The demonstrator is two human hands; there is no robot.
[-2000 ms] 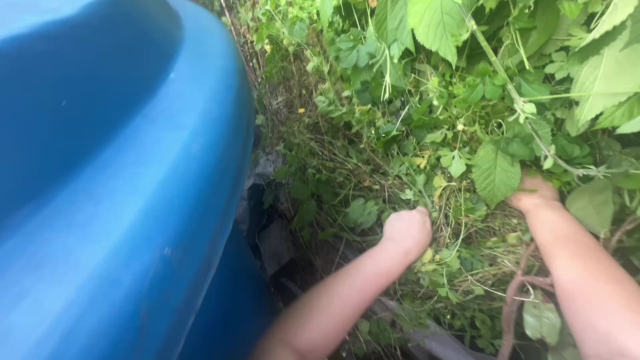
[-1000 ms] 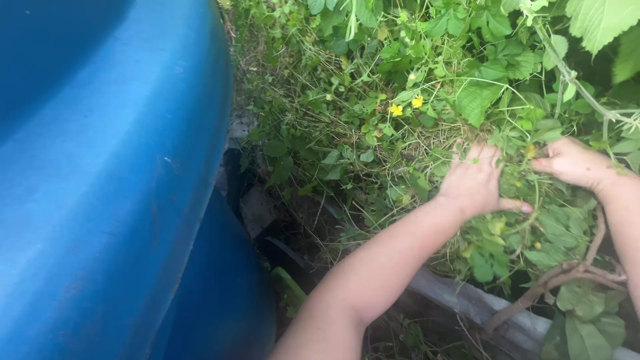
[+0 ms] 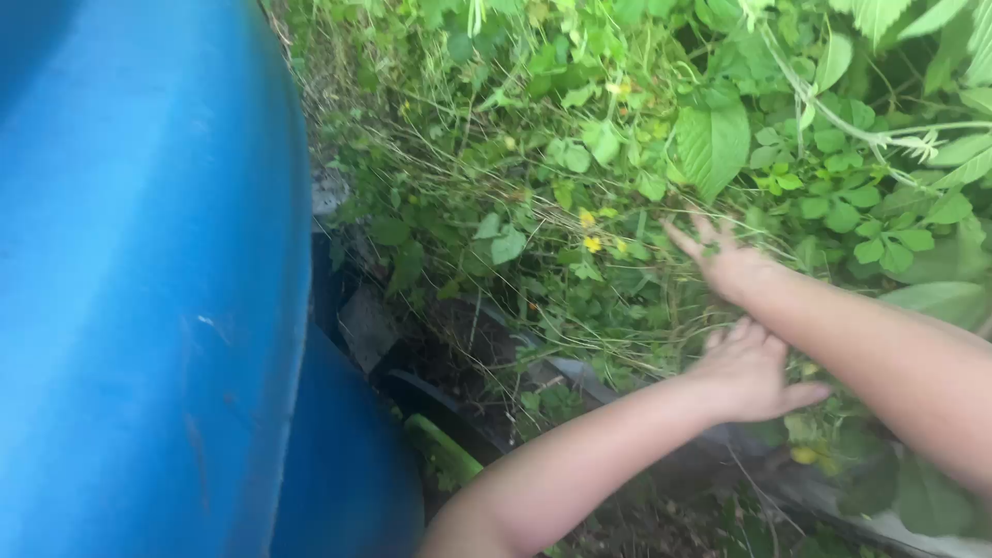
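Tangled green vines with thin dry stems [image 3: 480,186] spread across the middle and right of the head view. My left hand [image 3: 748,372] lies against the lower part of the tangle, fingers and thumb spread, just below my right wrist. My right hand [image 3: 713,256] reaches into the stems above it, its fingers apart and slightly blurred; some fingertips are partly covered by the plants. Neither hand shows a stem gripped in it. Small yellow flowers [image 3: 592,244] sit left of my right hand, and a broad serrated leaf [image 3: 711,147] hangs above it.
A large blue plastic tank or barrel [image 3: 155,279] fills the left side. Beside its base are dark debris and a bright green curved object [image 3: 442,449]. A greyish edge [image 3: 876,519] runs below the vines at lower right. A leafy branch [image 3: 841,128] crosses the upper right.
My right hand has moved left over the vines, with its fingers now spread. My left hand, a fist in the oldest frame, is opened and now lies below the right wrist.
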